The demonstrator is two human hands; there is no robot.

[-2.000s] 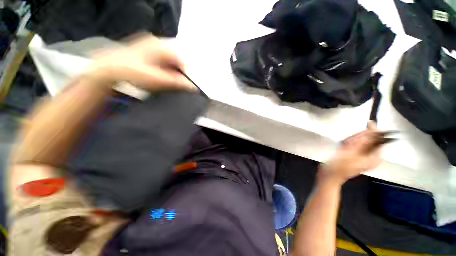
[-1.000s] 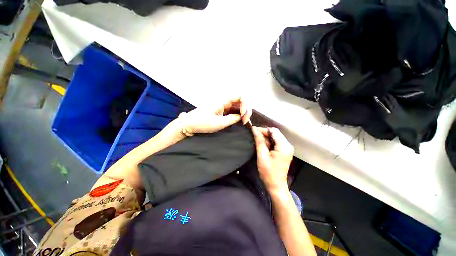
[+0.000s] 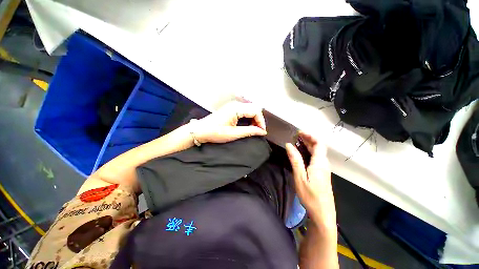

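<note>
A flat black fabric bag piece [image 3: 205, 171] lies across my lap, its right end up by the table's front edge. My left hand [image 3: 233, 123] is at that end, thumb and forefinger pinched together at the fabric's upper edge. My right hand [image 3: 314, 171] is a little to the right, off the piece, thumb and forefinger apart. Something small and dark with a glint shows between its fingers; I cannot tell what it is or whether it is held.
A crumpled pile of black zippered pieces [image 3: 388, 73] lies on the white table [image 3: 220, 47] at the right. Dark loose threads lie beside it. A blue tote bin [image 3: 68, 113] stands at the left, below the table. Another black item [image 3: 469, 149] is cut off at the right edge.
The piece was swung up at the left, then came to my lap. Both hands met at its end a second ago; my right hand has since moved right, away from it.
</note>
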